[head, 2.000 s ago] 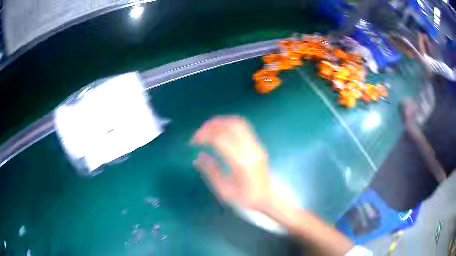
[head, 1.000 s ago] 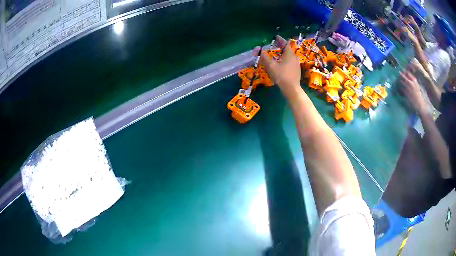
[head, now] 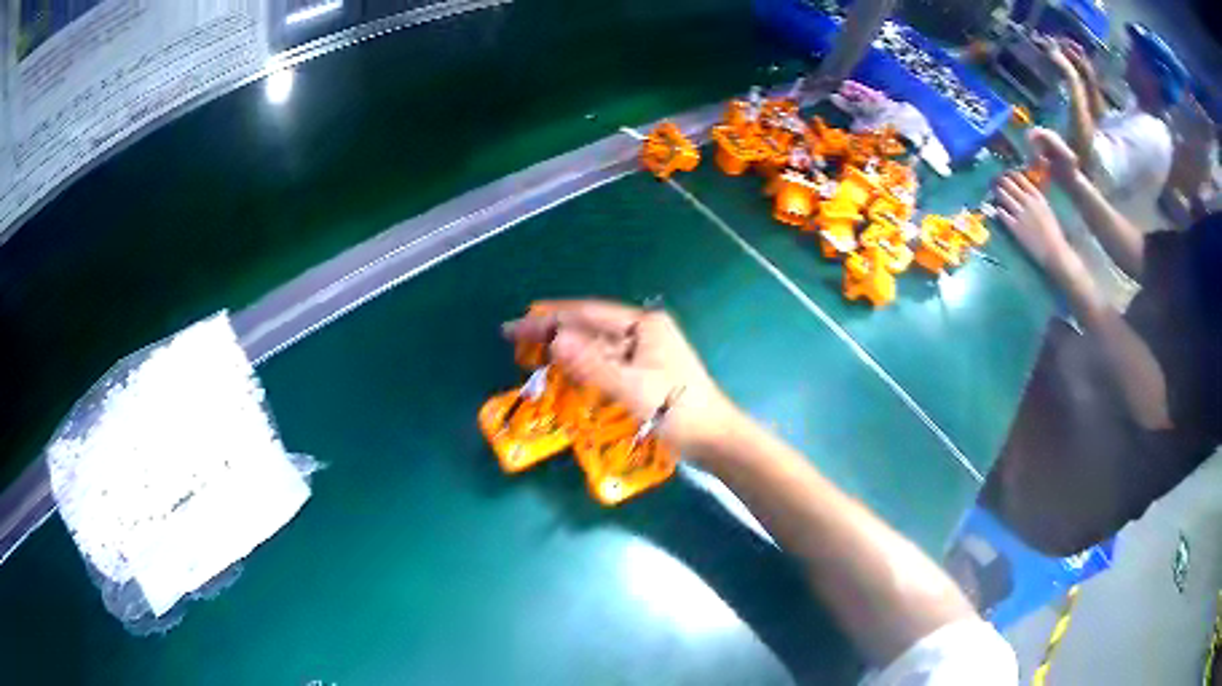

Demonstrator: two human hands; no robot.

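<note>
My right hand point(head: 630, 362) reaches in from the lower right with its fingers bent over a small group of orange connector housings point(head: 627, 462) near mid-table. The fingers hold them from above and partly hide them. Thin dark leads with white labels stick out of these housings. The hand is slightly blurred, so how many housings it grips is unclear. My left hand is not in view.
More orange housings point(head: 844, 215) lie in a pile at the far right, with one single unit by the grey rail point(head: 442, 241). A bag of white pieces point(head: 181, 469) lies at left. A blue parts bin point(head: 925, 81) and another person's hands point(head: 1032, 215) are at right.
My right hand has moved from the far pile toward me and to the left, bringing several orange housings with it. One housing remains by the rail.
</note>
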